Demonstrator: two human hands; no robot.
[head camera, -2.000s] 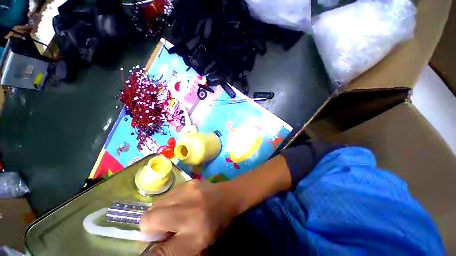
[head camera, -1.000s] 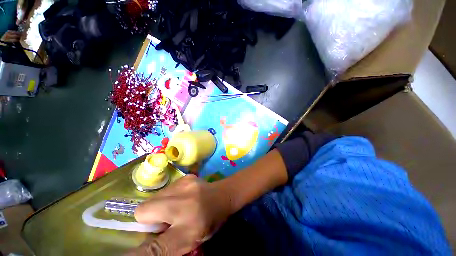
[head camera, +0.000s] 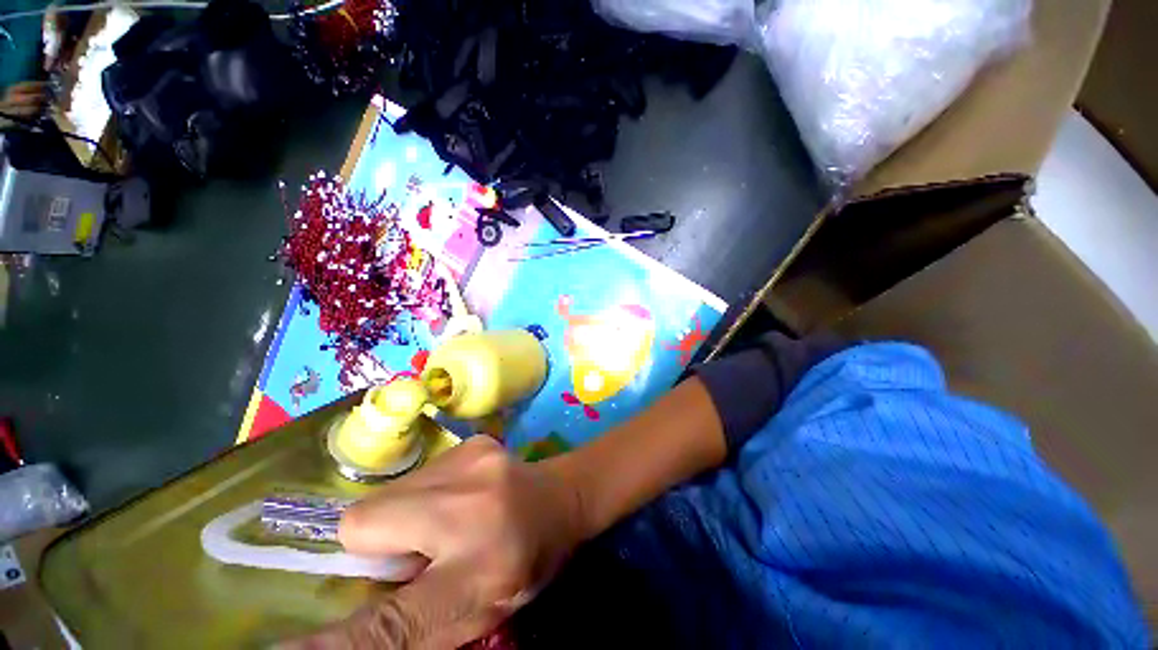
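A large metal can with a gold-greenish top is at the lower left, its top facing me. My right hand is closed around the right part of its white handle, beside a ridged silvery strip. The can's pale yellow spout meets the mouth of a pale yellow bottle, which lies on its side over the printed mat. Yellowish liquid seems to show at the bottle's mouth. Skin at the bottom edge looks like my right thumb. My left hand cannot be made out.
Red and white wired bits lie on the mat's left part. Black plastic parts are heaped behind it. A thin tool lies at the mat's edge. An open carton and bagged white material are at the right. A grey device is far left.
The can's spout has come up to the bottle's mouth, closing the gap. My right hand has shifted slightly left and up with the handle. The view has shifted a little.
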